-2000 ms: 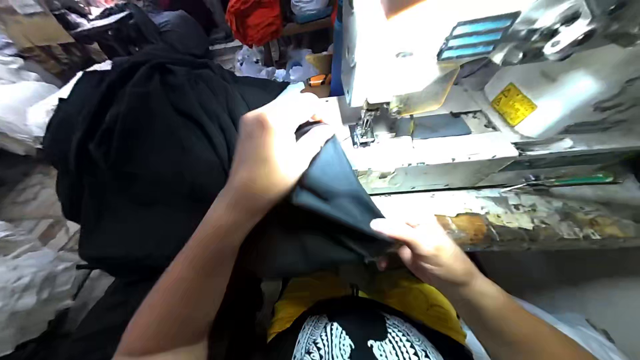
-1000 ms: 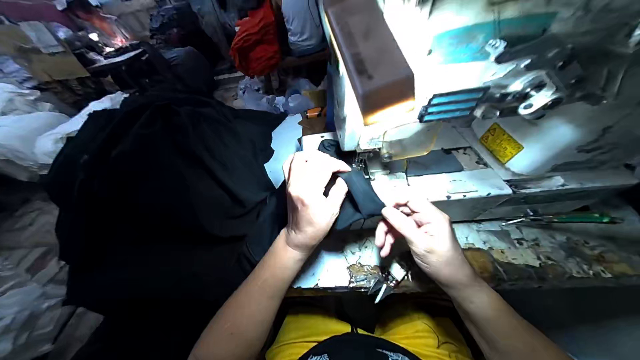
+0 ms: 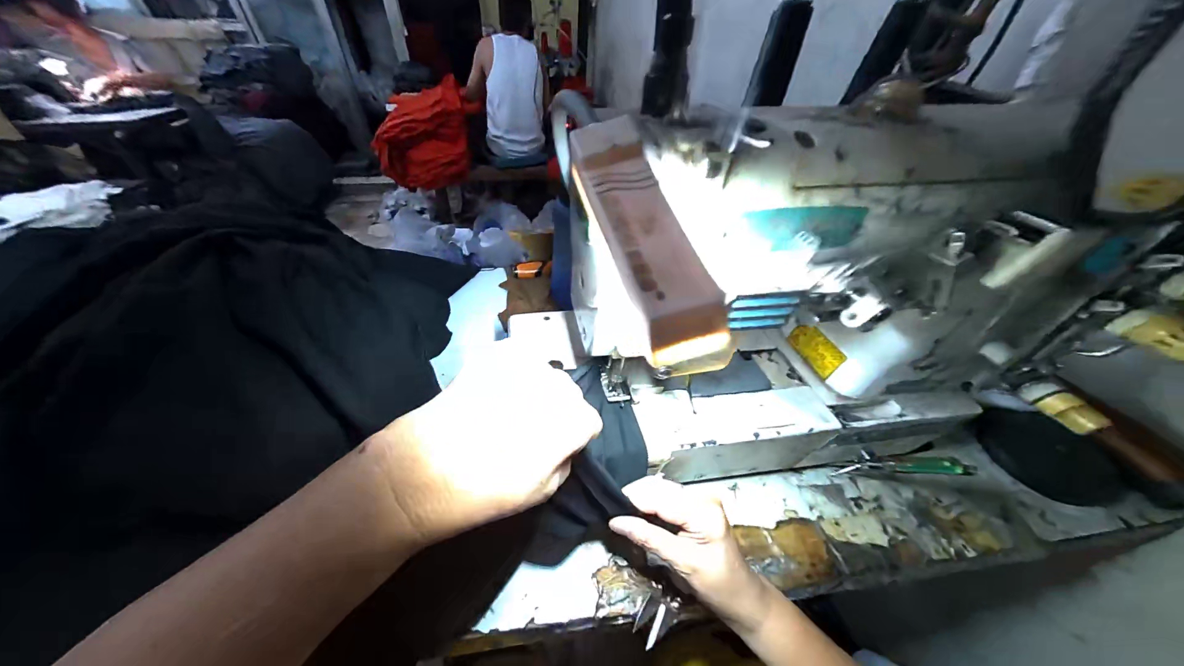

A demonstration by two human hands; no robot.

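Black fabric (image 3: 185, 370) lies heaped over the left side, and part of it reaches the presser foot (image 3: 616, 379) of an industrial sewing machine (image 3: 721, 268). My left hand (image 3: 499, 425) grips the fabric just left of the foot, its fingers curled under and partly hidden. Lower and to the right, my right hand (image 3: 689, 536) pinches the fabric's edge between thumb and fingers. Below that hand, the metal blades of a small cutting tool (image 3: 655, 618) stick out at the table's front edge.
A green-handled tool (image 3: 925, 465) rests on the worn, taped table edge (image 3: 795, 546). Plastic bags (image 3: 444, 236) and an orange-and-black item (image 3: 529, 269) are beyond the machine's left end. Farther back, a person in a white sleeveless top (image 3: 516, 92) sits near red fabric (image 3: 425, 134).
Both hands have brought the fabric from in front of the machine to beside its presser foot. The view has tilted up, showing more of the room.
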